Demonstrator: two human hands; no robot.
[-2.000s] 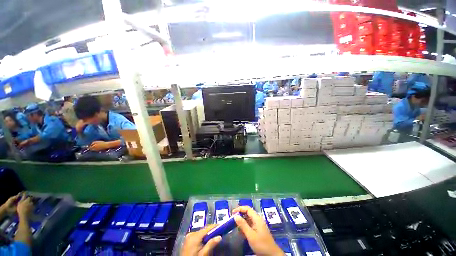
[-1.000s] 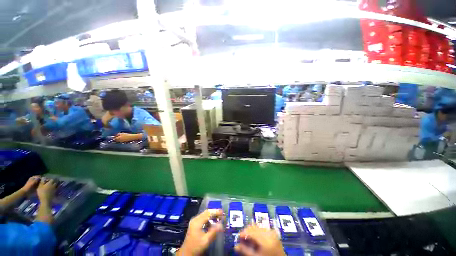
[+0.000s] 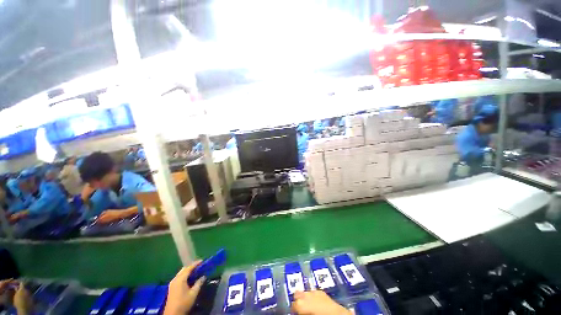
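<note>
My left hand (image 3: 183, 290) is left of the clear tray and grips a blue back cover (image 3: 209, 266), raised and tilted over the bench edge. My right hand (image 3: 320, 303) is low over the clear blister tray (image 3: 363, 253), at the lower end of a labelled phone back (image 3: 295, 280); its fingertips are blurred and I cannot tell whether they hold anything. Several phone backs with white labels lie in the tray's far row. More blue covers (image 3: 143, 299) lie in the black tray at the left, cut off by the lower edge.
Black trays (image 3: 449, 280) lie right of the clear tray. A green conveyor (image 3: 307, 231) runs behind, with a white board (image 3: 467, 206), stacked white boxes (image 3: 375, 163) and a monitor (image 3: 267, 149) beyond. A white post (image 3: 161, 184) stands ahead. Another person's hand (image 3: 21, 298) is at far left.
My left hand has moved left from the clear tray and now holds a blue cover up. My right hand remains over the clear tray. The camera view has shifted.
</note>
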